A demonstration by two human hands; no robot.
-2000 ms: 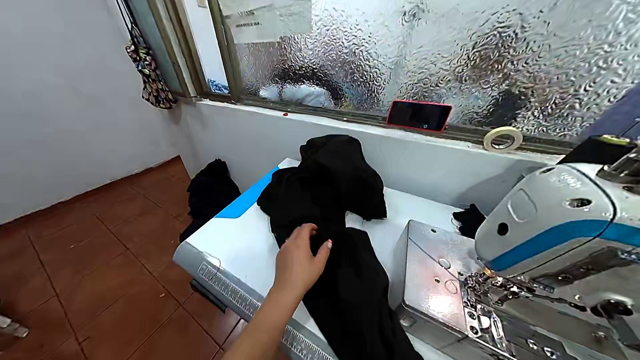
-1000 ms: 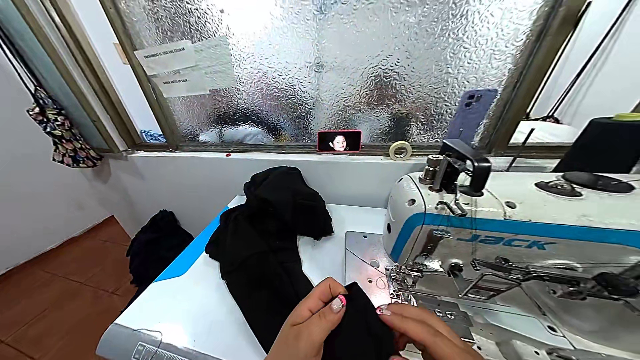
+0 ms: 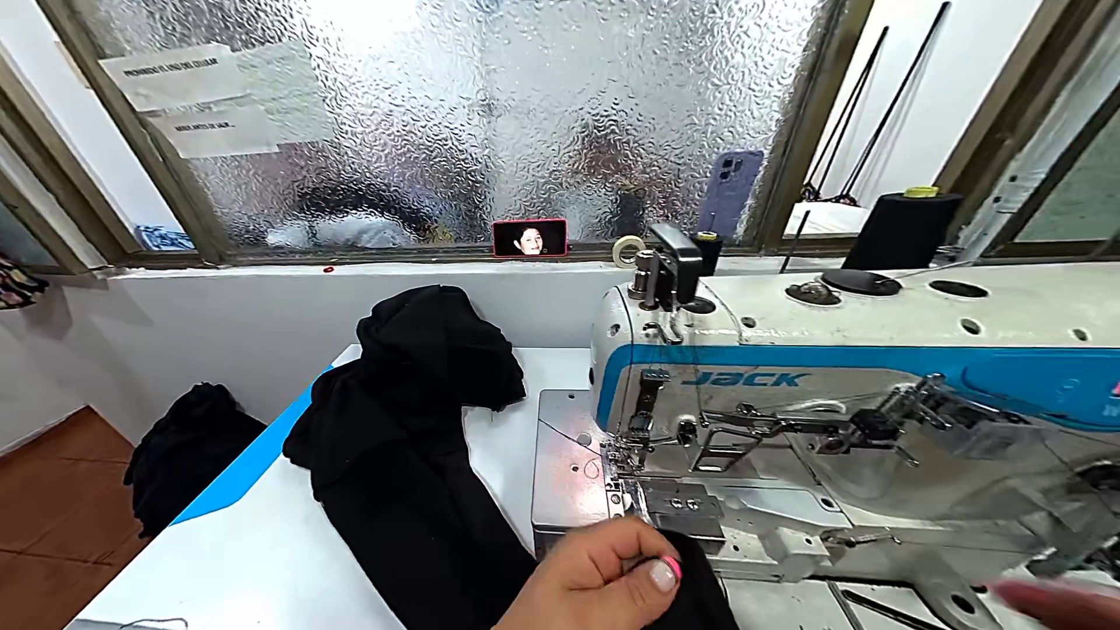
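Note:
A long piece of black fabric [image 3: 411, 420] lies bunched on the white sewing table, its near end running down to my hands. Pinched between thumb and fingers, the cloth's edge is in my left hand [image 3: 604, 577], just in front of the needle area. My right hand [image 3: 1059, 604] is a blurred shape at the lower right edge, apart from the cloth; its fingers are mostly out of frame. The Jack industrial sewing machine [image 3: 744, 381] stands at the right, with its metal bed plate [image 3: 569, 472] beside the fabric and its presser foot area [image 3: 626, 472] beyond my left hand.
Another dark cloth heap [image 3: 192, 455] is at the left beyond the table edge [image 3: 262, 455]. A phone with a lit screen [image 3: 530, 238] and a tape roll [image 3: 627, 251] stand on the window sill. A black thread cone [image 3: 906, 229] rises behind the machine.
The view has turned right toward the machine. My right hand was at the cloth beside my left a second ago and has moved away to the right.

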